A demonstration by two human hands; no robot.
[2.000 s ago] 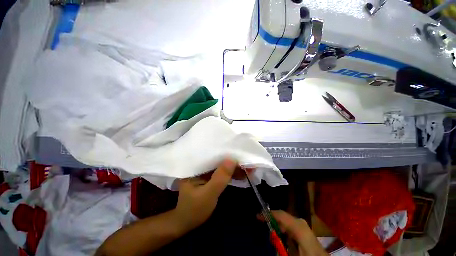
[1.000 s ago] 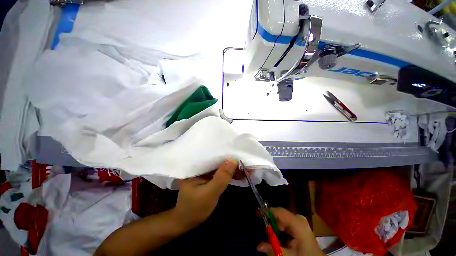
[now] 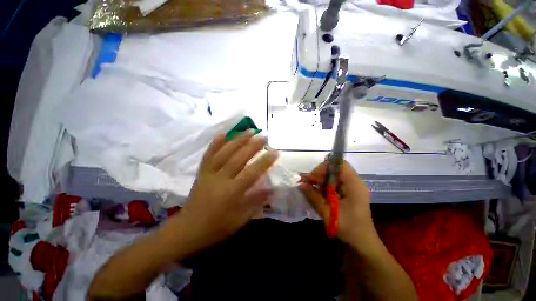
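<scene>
The white garment cloth (image 3: pixel 141 117) lies bunched on the machine table, its near edge hanging over the front. A dark green insert (image 3: pixel 243 127) shows in its folds. My left hand (image 3: pixel 235 179) lies over the cloth, fingers extended and slightly apart; its thumb side is blurred. My right hand (image 3: pixel 347 203) holds the fabric scissors (image 3: pixel 339 135), blades pointing up towards the machine head, red handle loop low in the palm. Its thumb and fingertip are at the cloth's right edge; whether they pinch it is unclear.
The white sewing machine (image 3: pixel 388 76) stands behind the scissors. Red thread snips (image 3: pixel 391 136) and a thread tangle (image 3: pixel 458 154) lie right of the needle. A brown packet (image 3: pixel 176 16) is at the back. A red scrap bag (image 3: pixel 423 241) is at lower right, printed cloth (image 3: pixel 50 258) at lower left.
The scissors have left the cloth edge and swung upright in my right hand, which has moved up. My left hand has moved up over the cloth and opened. The view has shifted.
</scene>
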